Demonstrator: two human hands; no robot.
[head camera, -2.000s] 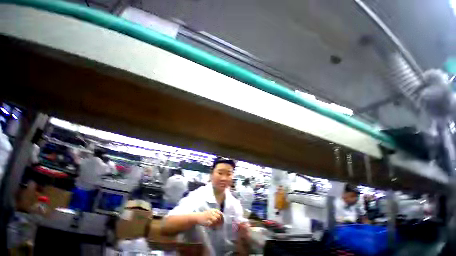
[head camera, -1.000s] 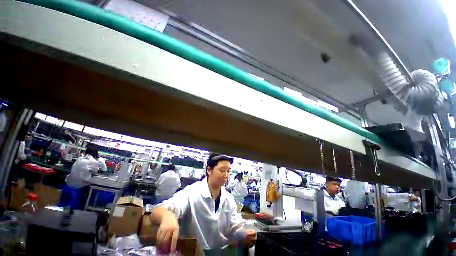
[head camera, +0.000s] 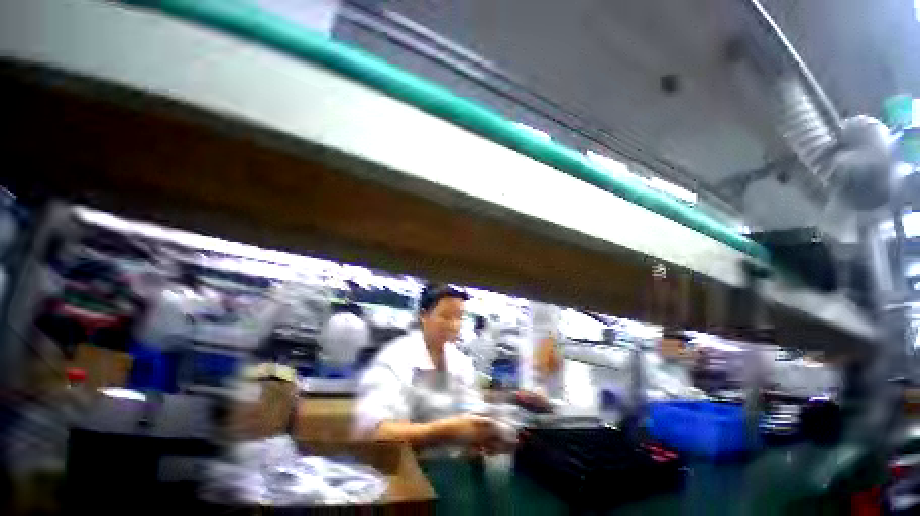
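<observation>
Neither of my hands is in the picture. Nearest in front of me, an open brown carton (head camera: 412, 478) holds clear or whitish bagged parts (head camera: 293, 474) at the lower middle. Black compartment trays (head camera: 595, 459) lie to its right on the green mat (head camera: 741, 484). The frame is blurred, so small details cannot be told.
An overhead shelf (head camera: 404, 151) with a green edge crosses the view. A person in a white smock (head camera: 388, 388) faces me across the bench, hands together. A blue plastic bin (head camera: 696, 427) stands beyond the trays. A silvery duct (head camera: 857, 166) hangs upper right.
The view has tilted down slightly, showing more carton, bags, trays and green mat. The person opposite has drawn a hand back from the bags and brought both hands together.
</observation>
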